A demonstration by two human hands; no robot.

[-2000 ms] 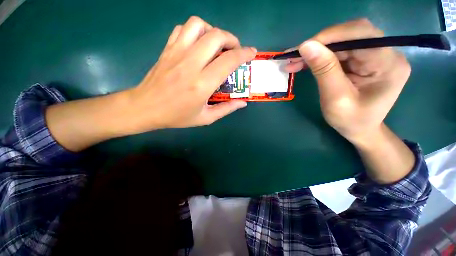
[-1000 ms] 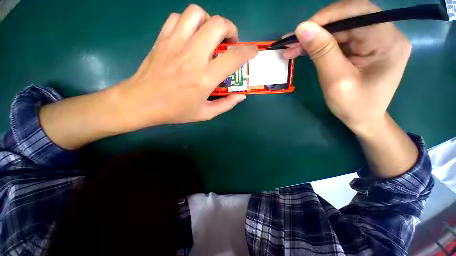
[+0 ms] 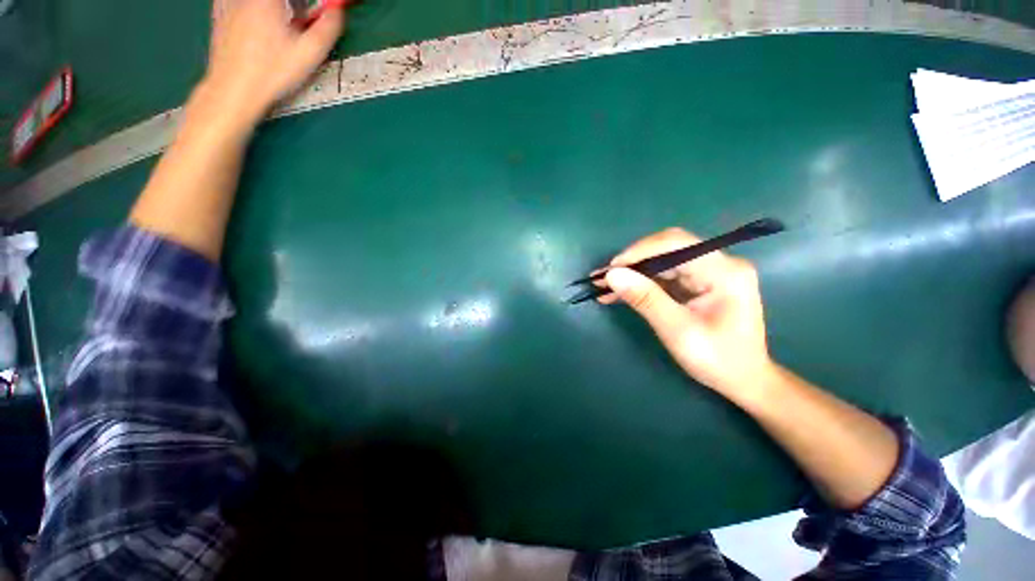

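Note:
My left hand (image 3: 259,51) reaches to the top edge, beyond the pale strip, with its fingers partly cut off. A small part of an orange-red unit (image 3: 329,7) shows at its thumb and fingers; the rest is hidden or out of the picture. My right hand (image 3: 698,306) holds the black tweezers (image 3: 709,245) like a pen above the green worktop (image 3: 511,397). Their two points are slightly apart, face left and touch no unit.
Another orange-red unit (image 3: 43,115) lies beyond the worn pale strip (image 3: 477,57) at far left. White printed papers (image 3: 976,131) lie at the right. Part of another person (image 3: 1024,329) shows at the right edge. A white object (image 3: 17,263) stands at the left edge.
My left hand has moved from the middle to the upper left, and the unit is gone from the middle. My right hand and tweezers are lower in the picture. The view has shifted, showing the strip.

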